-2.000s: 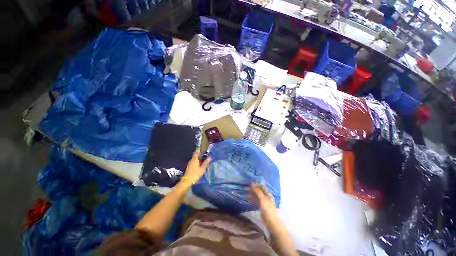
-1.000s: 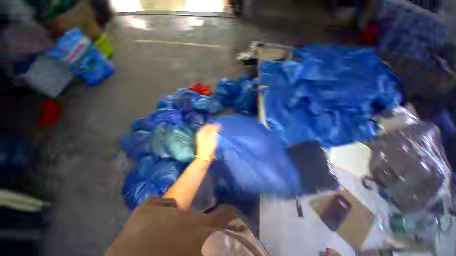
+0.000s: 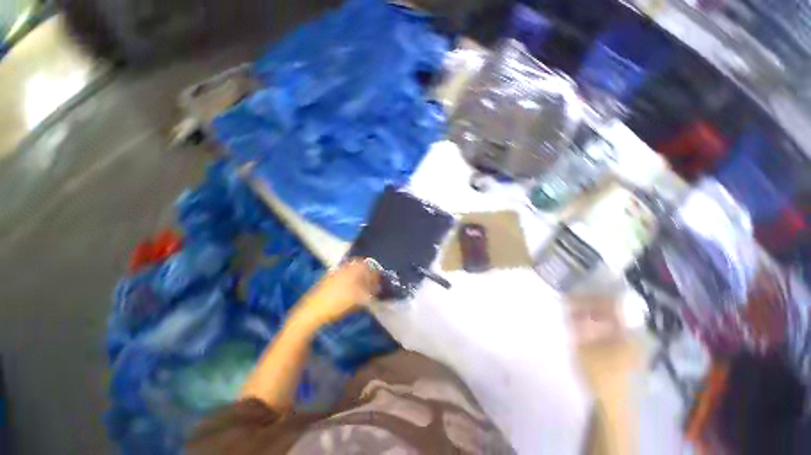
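Note:
A folded dark garment in clear film point(image 3: 405, 235) lies at the table's near left edge. My left hand point(image 3: 349, 286) is at its lower left corner, with the fingers closed on the film. A black marker pen point(image 3: 434, 277) lies by its lower right side. A phone point(image 3: 473, 246) lies on a tan card point(image 3: 505, 238) just right of the garment. My right hand point(image 3: 596, 322) is blurred over the right part of the white table, near the calculator point(image 3: 569, 256); its finger position cannot be made out.
A large blue plastic heap point(image 3: 333, 115) covers the table's far left. Filled blue bags point(image 3: 182, 324) lie on the floor at left. A polybagged grey-brown garment point(image 3: 511, 115) and a bottle point(image 3: 551, 191) stand behind the card. Blurred polybagged garments point(image 3: 716, 240) are at right.
The view has swung back from the floor to the table. The filled blue bag has left my left hand, which is now at the dark garment. My right hand has come into view.

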